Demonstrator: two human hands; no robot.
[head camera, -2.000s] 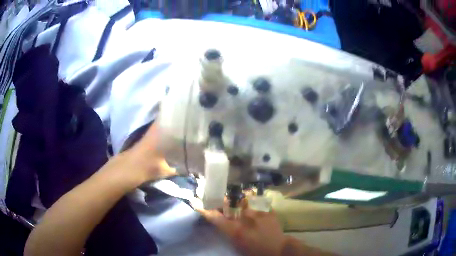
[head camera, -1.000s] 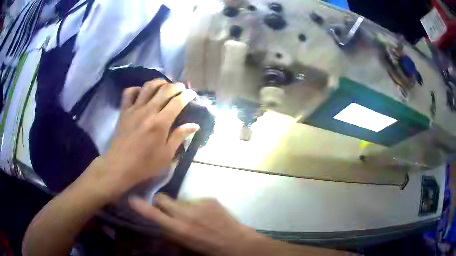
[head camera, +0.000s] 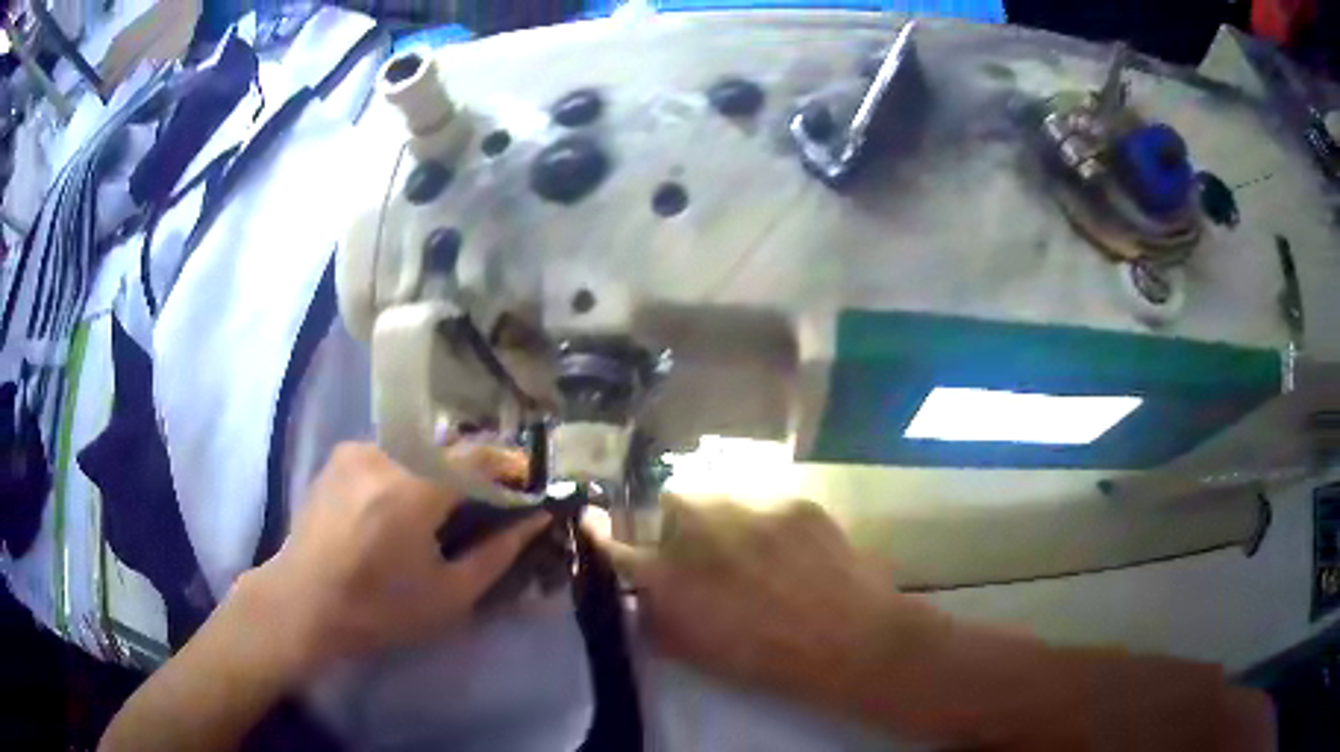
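The cream sewing machine head (head camera: 705, 191) spans the view, with a teal panel (head camera: 1029, 360) and its bright white display. My left hand (head camera: 382, 544) is left of the needle area, fingers bent on the dark narrow strip (head camera: 603, 646) and pale fabric (head camera: 456, 683). My right hand (head camera: 764, 580) is just right of the presser foot area, its fingertips at the strip beside my left fingertips. The strip runs from the needle area down towards me. The presser foot and needle are partly hidden by the machine head and my fingers.
Pale panels with dark bands (head camera: 221, 323) lie left of the machine. A stack of striped pieces (head camera: 74, 221) is at the far left. A thread-guide assembly with a blue knob (head camera: 1154, 169) sits on top of the head. A blue tray edge (head camera: 823, 9) shows behind.
Both hands have moved from the fabric in front to the needle area, now side by side. The dark strip now runs up to the needle. The machine appears lower in view after the camera moved.
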